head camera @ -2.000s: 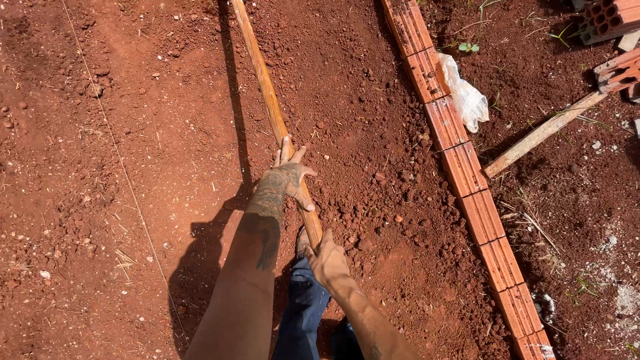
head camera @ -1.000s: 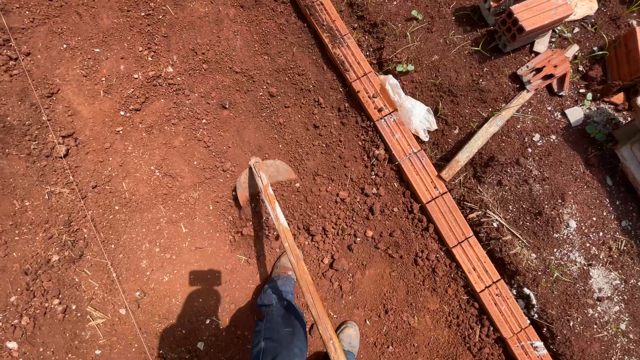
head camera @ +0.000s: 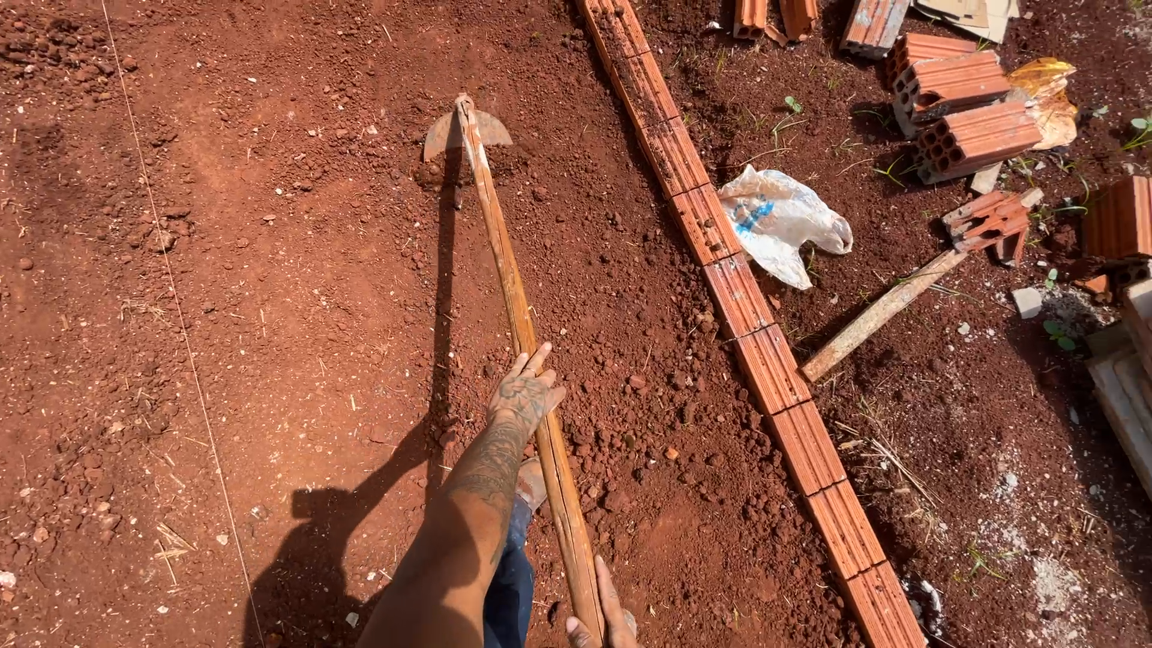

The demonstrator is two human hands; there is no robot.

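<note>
A hoe with a long wooden handle [head camera: 506,261] reaches away from me over red soil, its rounded metal blade [head camera: 443,137] at the upper left of centre. My left hand [head camera: 525,391] lies over the middle of the handle, thumb and fingers around it. Lower down, at the bottom edge of the view, my right hand [head camera: 607,612] grips the handle near its rear part; some of that hand is cut off by the frame. The blade is close above the soil or on it; which one I cannot tell.
A row of hollow clay bricks [head camera: 740,295] runs diagonally on the right. Beyond it lie a white plastic bag [head camera: 781,220], a wooden board [head camera: 882,315] and loose hollow bricks [head camera: 979,139]. A taut string [head camera: 183,324] crosses the left side. My foot [head camera: 531,481] is beside the handle.
The hoe blade now lies farther from my feet than one second ago. Both hands, out of view then, show on the handle again. The view has shifted.
</note>
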